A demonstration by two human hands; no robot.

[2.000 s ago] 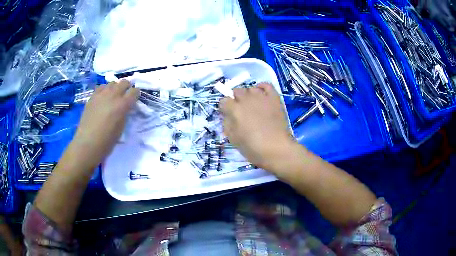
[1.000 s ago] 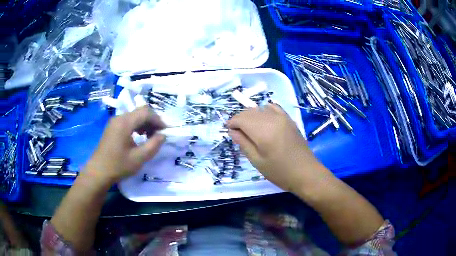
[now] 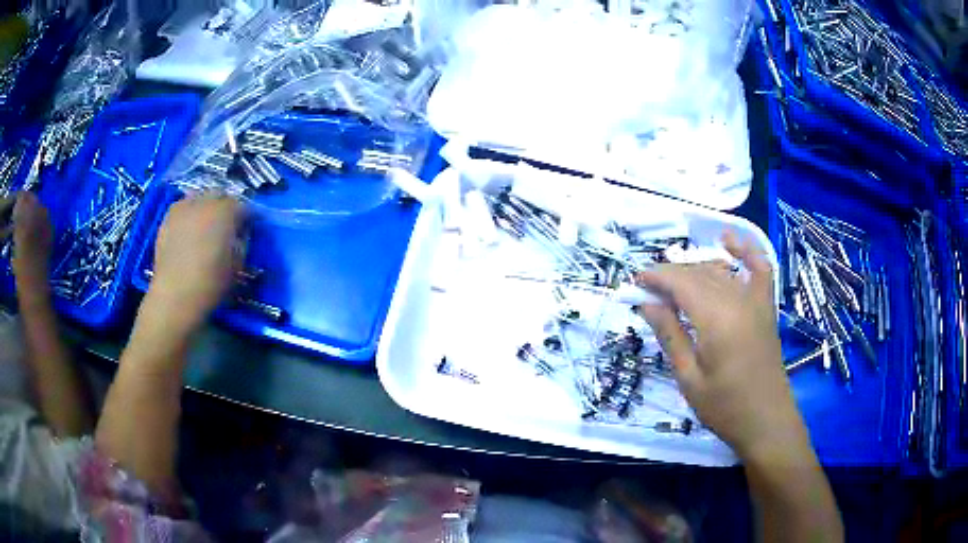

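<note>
My right hand [image 3: 727,339] is over the right side of the white tray [image 3: 409,371]. Its thumb and fingers pinch a thin silver rod [image 3: 563,284] that points left, with a small white piece at the fingertips. My left hand [image 3: 199,252] is over the left blue tray [image 3: 308,281], beside short metal tubes [image 3: 258,159]. Its fingers are blurred and point down, and what they touch is hidden. Rods with dark heads [image 3: 621,371] and white sleeves [image 3: 478,212] lie loose in the white tray.
A glaring second white tray [image 3: 594,95] overlaps the far edge. A clear bag [image 3: 318,85] covers the left tray's far part. Slim silver units [image 3: 823,265] lie in the right blue tray. Another person's hand [image 3: 32,239] is at far left, beside a blue tray of rods.
The view has turned left, so the trays appear further right. My left hand has moved from the white tray to the left blue tray. My right hand stays over the white tray, pinching.
</note>
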